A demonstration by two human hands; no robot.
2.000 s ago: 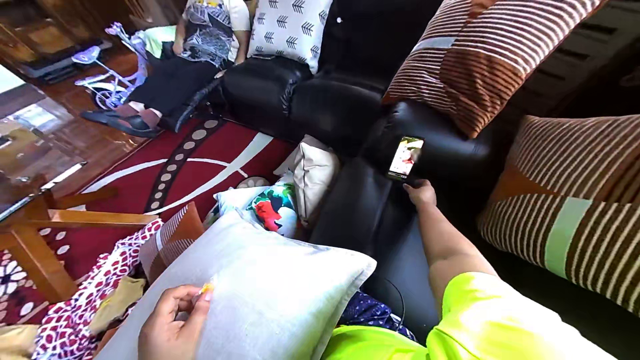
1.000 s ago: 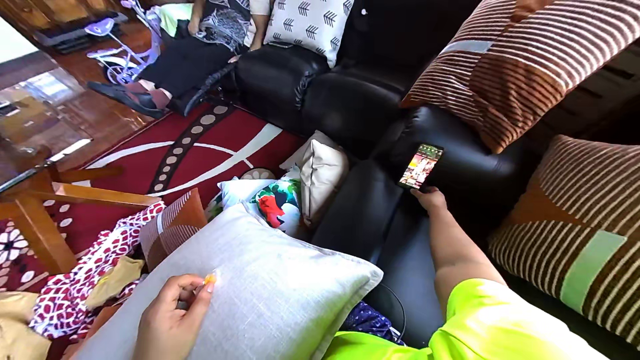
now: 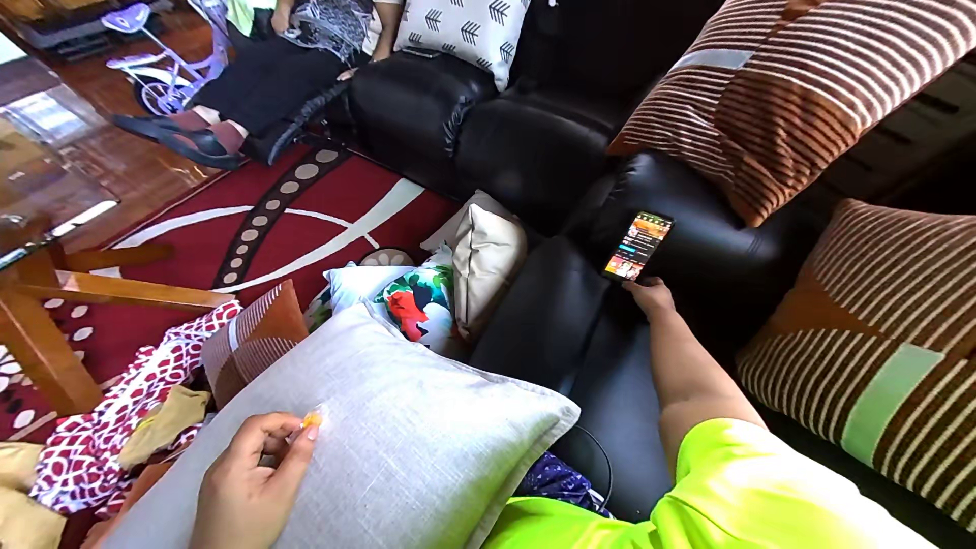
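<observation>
My left hand (image 3: 255, 476) pinches a small orange-yellow thing (image 3: 311, 420), partly in clear wrap, between thumb and fingertips. It is just over a light grey cushion (image 3: 412, 412) that lies in front of me. At the right, my arm in a bright yellow-green sleeve (image 3: 747, 488) reaches out over the black sofa. My right hand (image 3: 650, 296) is at the lower end of a smartphone (image 3: 639, 245) with a lit screen, which lies or leans at the sofa's padded armrest. Most of its fingers are hidden, so how firmly they hold the phone is unclear.
Striped brown cushions (image 3: 900, 320) line the right side. Beige (image 3: 488, 263) and floral cushions (image 3: 415, 305) are beyond the grey one, near the red rug (image 3: 305, 221). A wooden table leg (image 3: 46, 343) and patterned cloth (image 3: 137, 412) are at left. Another person's legs (image 3: 267, 95) and a child's bicycle (image 3: 179, 69) are farther off.
The picture on the phone's screen has changed. Both hands keep nearly the same places, the left one still pinching the small orange-yellow thing.
</observation>
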